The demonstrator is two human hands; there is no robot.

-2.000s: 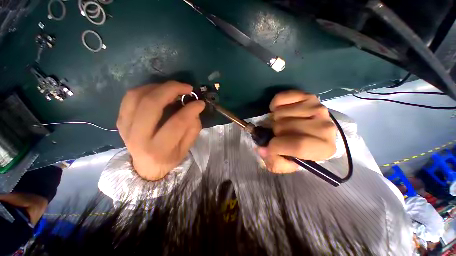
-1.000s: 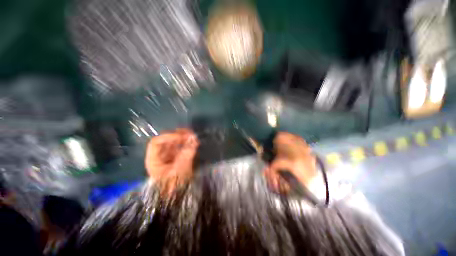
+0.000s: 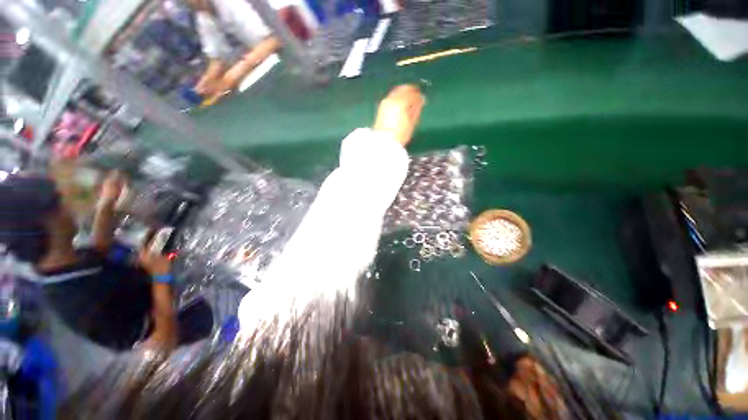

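Note:
My left hand (image 3: 399, 111) is stretched far forward over the green bench, blurred. A tiny ring-like speck shows at its fingertips; I cannot tell whether it is held. My right hand (image 3: 533, 384) is low in the picture, mostly hidden behind hair. A brass-coloured tip (image 3: 490, 351) of the soldering iron shows beside it; its handle is hidden. Silver metal rings (image 3: 416, 264) lie loose below the blister tray (image 3: 435, 193), which my left sleeve partly covers. Tweezers (image 3: 502, 310) lie flat near my right hand.
A round tub of whitish parts (image 3: 500, 236) stands right of the rings. A black open box (image 3: 584, 312) and a black station with a red light (image 3: 672, 306) are at right. Clear plastic trays (image 3: 238, 221) and another person (image 3: 107, 287) are at left.
The view has swung to show more of the bench. My left hand has gone from near my body to far forward. My right hand is now low and mostly covered by hair.

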